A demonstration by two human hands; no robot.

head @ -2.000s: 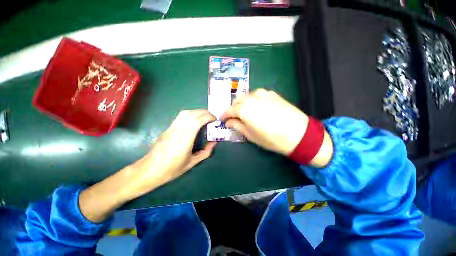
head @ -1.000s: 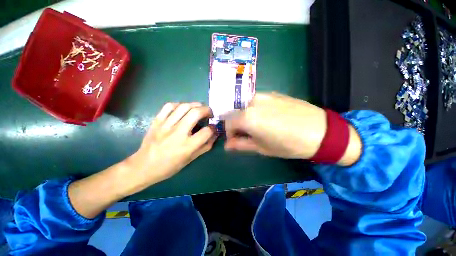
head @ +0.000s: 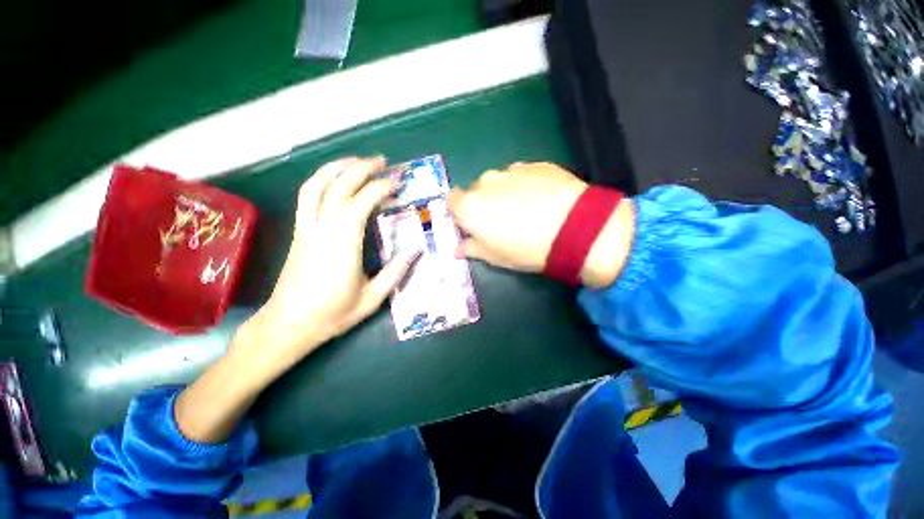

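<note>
A phone body [head: 438,289] with a pinkish edge lies open side up on the dark green bench, tilted a little. It has an orange patch [head: 426,216] in its upper part and a small blue-silver piece [head: 418,324] at its near end. My left hand [head: 329,243] spans its left side, fingers at the far left corner and thumb over the middle. My right hand [head: 517,218], with a red wristband, is at its right edge near the upper part, fingertips bent in. Whether the right fingers pinch anything is hidden.
A red bin [head: 172,253] with thin pale gold strips stands at the left. A black divided tray [head: 669,112] with heaps of silvery-blue boards is at the right. A white rail [head: 294,112] runs behind. A grey-white sheet [head: 326,27] lies on the belt; a pink-edged body [head: 20,416] lies far left.
The view has shifted and turned. My left hand has moved from the phone body's near end to its upper left, and my right hand from the near end up to the right edge. The near end is uncovered.
</note>
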